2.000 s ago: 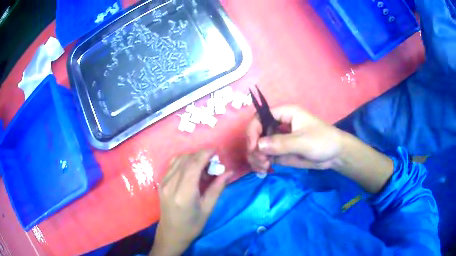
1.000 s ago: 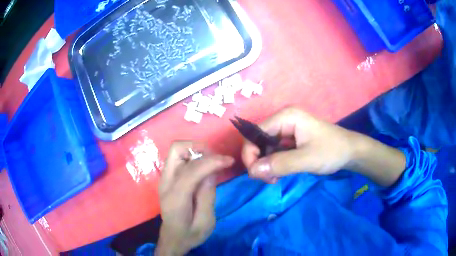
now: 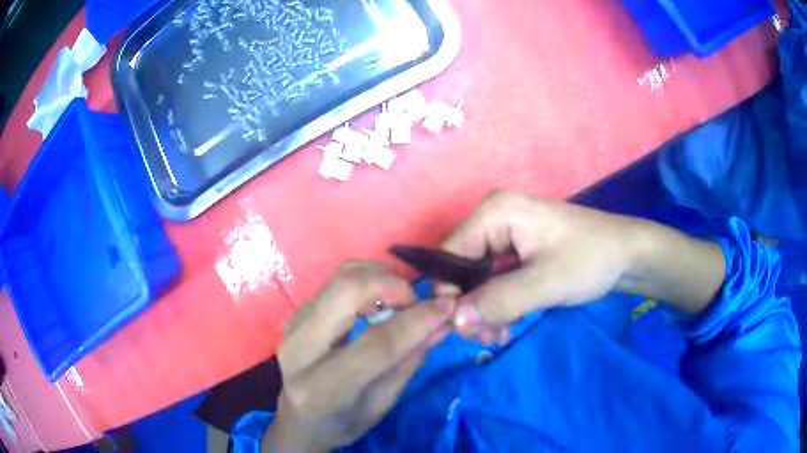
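Note:
My right hand (image 3: 540, 261) is closed around dark pliers (image 3: 442, 264) with dark red handles; their jaws look shut and point left. My left hand (image 3: 358, 354) holds a small white plastic housing (image 3: 380, 314) between its fingers. The fingertips of both hands meet in front of my body, and what lies between them is too small to tell. More white plastic housings (image 3: 379, 142) lie in a loose heap by the near edge of the metal tray (image 3: 292, 146). Tiny slim clear or silvery pins (image 3: 265, 66) are scattered in the tray.
A large blue bin (image 3: 75, 257) stands at the left. A crumpled white cloth or paper (image 3: 62, 88) lies behind it. Another blue bin (image 3: 119, 11) is cut off at the top left. The right-hand blue bin (image 3: 699, 26) is at the top right. A blue-clothed person (image 3: 726, 168) is partly visible at the right.
My hands have come together at the fingertips. The plier jaws, open two seconds ago, have closed and swung left. The tray, heap and bins sit slightly higher in view.

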